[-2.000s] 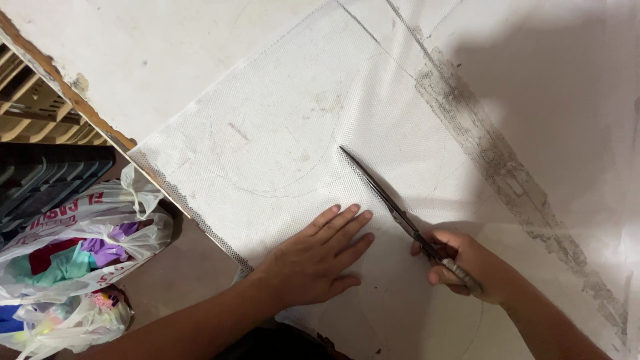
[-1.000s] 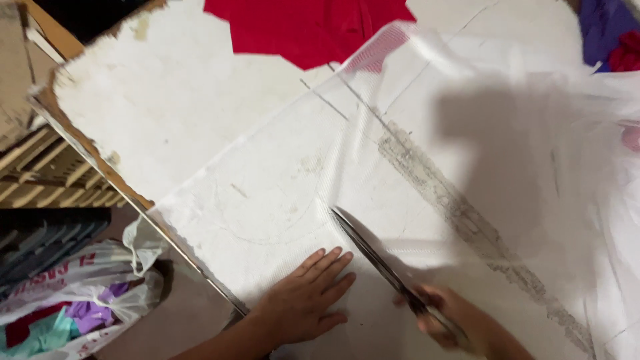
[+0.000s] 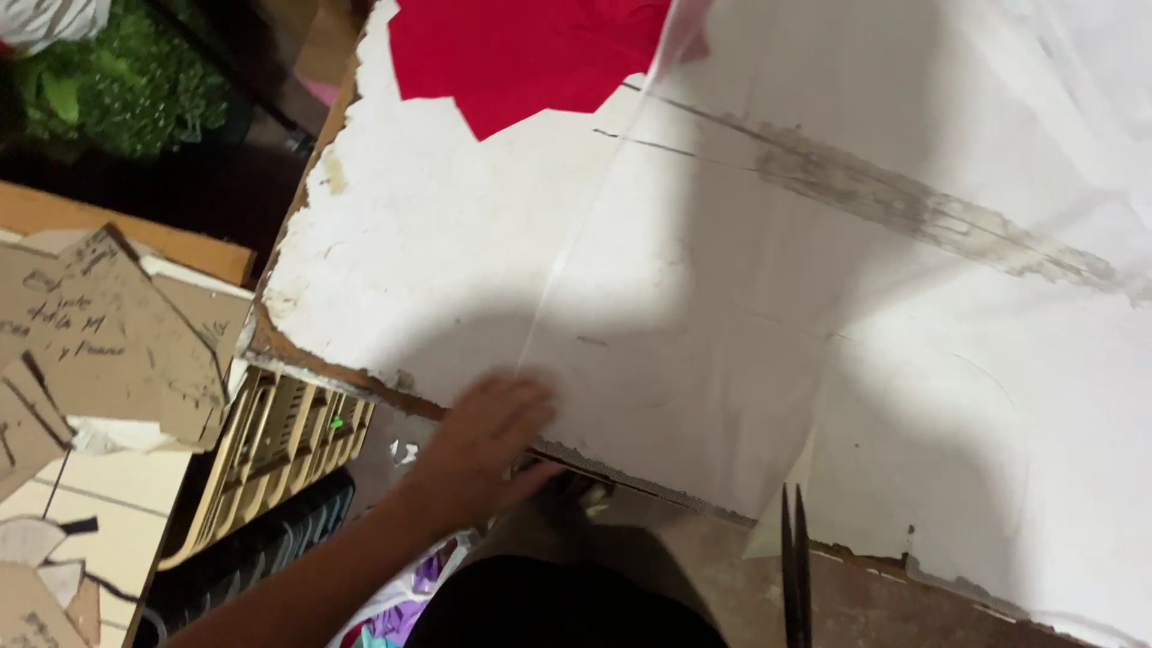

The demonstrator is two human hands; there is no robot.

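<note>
Thin white mesh fabric [image 3: 648, 378] lies over the worn white tabletop [image 3: 432, 216], its lower edge at the table's near edge. My left hand [image 3: 490, 450] rests at that edge by the fabric's left corner; it is blurred, and its fingers touch or hover over the fabric. At the bottom right, the dark blades of scissors [image 3: 796, 567] point up, slightly parted, beside a loose corner of the fabric. The scissors' handles and my right hand are out of view. Red fabric [image 3: 531, 54] with a jagged edge lies at the top of the table.
Cardboard patterns [image 3: 117, 333] bearing handwriting lie on a surface at left. A beige plastic crate [image 3: 270, 450] and a dark crate [image 3: 270, 540] stand beneath the table's left corner. A bag with colourful cloth [image 3: 405, 603] is below. Green foliage [image 3: 117, 81] is at upper left.
The view has shifted strongly toward the table's left corner. My left hand has moved from flat on the fabric to its edge. The scissors have gone from over the fabric to beyond the near edge.
</note>
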